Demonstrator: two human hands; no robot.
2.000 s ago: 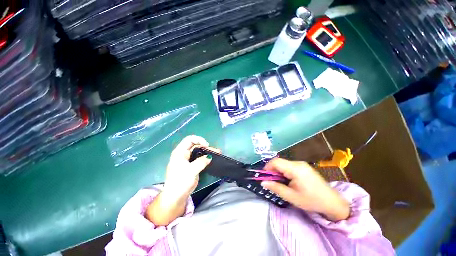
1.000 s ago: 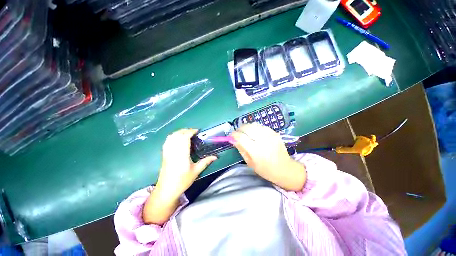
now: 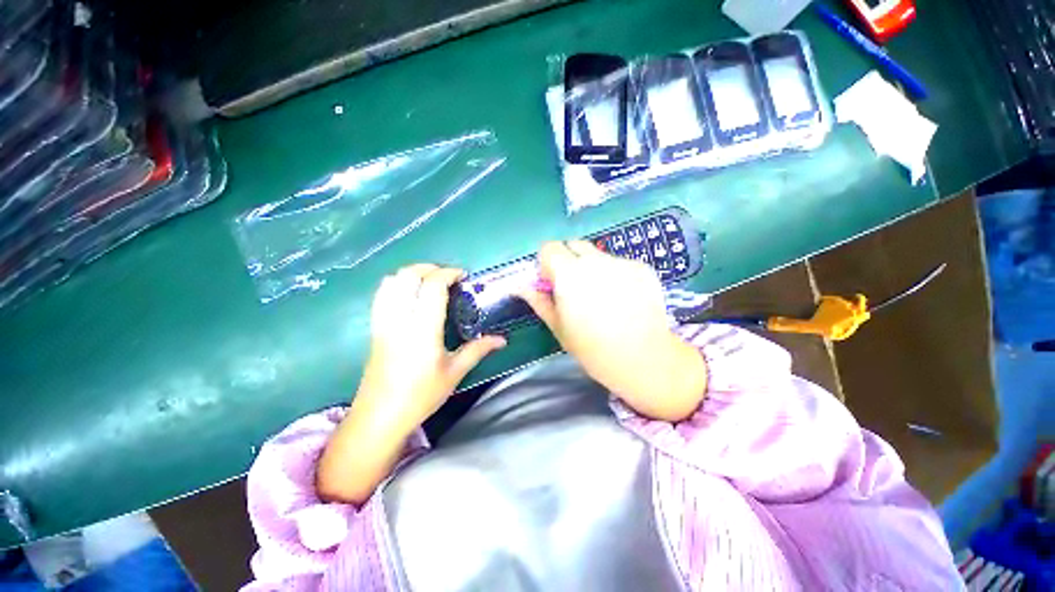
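Note:
The black flip phone lies open, face up, over the bench's front edge, keypad half to the right. My left hand grips the end of its screen half between thumb and fingers. My right hand is over the middle of the phone, fingertips at the screen half, covering the hinge and part of the keypad. A bit of pink, seemingly the tweezers, shows at my right fingertips; the rest is hidden. The clear lens tray lies behind the phone, with several black-framed lenses in it.
A clear plastic bag lies left on the green bench. A white cloth, blue pen and part of an orange-red device are right. Blister trays stand left. An orange-yellow handle with nozzle is over the carton.
The phone has gone from keypad-low and tilted to lying keypad-right with the screen half at my left hand. My right hand has moved onto its screen half. The pink tweezers are now mostly covered.

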